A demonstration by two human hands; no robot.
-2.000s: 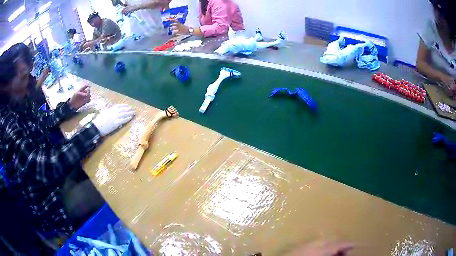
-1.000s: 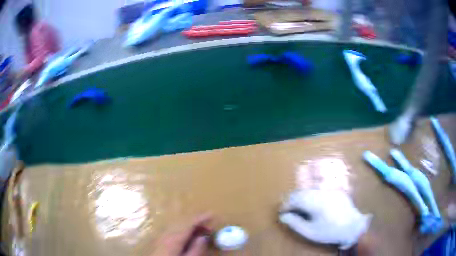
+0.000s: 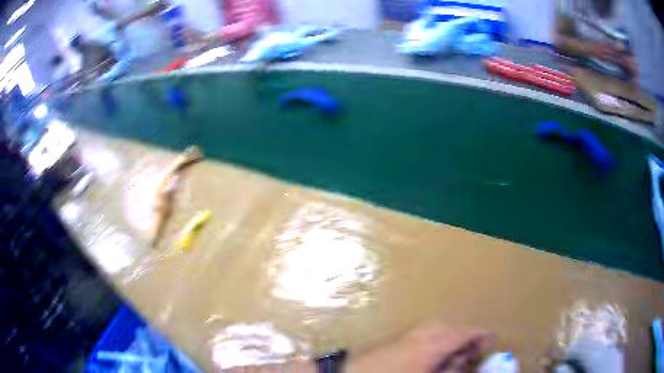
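My bare left hand [image 3: 440, 352] shows blurred at the bottom edge, partly cut off, with a dark band at the wrist; its grip cannot be told. A small white bottle [image 3: 499, 363] with a pale blue tip stands just right of it, cut off by the edge. My right hand [image 3: 593, 352], in a whitish glove, is blurred and cut off at the lower right; its fingers cannot be made out. A pale blue limb [image 3: 658, 346] shows in part at the right edge.
The brown bench [image 3: 437, 269] holds a tan limb [image 3: 169, 193] and a yellow tool [image 3: 194, 229]. The green belt [image 3: 422, 146] carries dark-blue parts [image 3: 309, 99] and a pale blue limb [image 3: 657, 193]. A blue crate [image 3: 120, 339] is lower left; a dark-clothed person sits left.
The view swung right, then back left, with blur. My gloved right hand and the white bottle now lie at the bottom edge, mostly cut off. The dark-blue belt parts have shifted in view.
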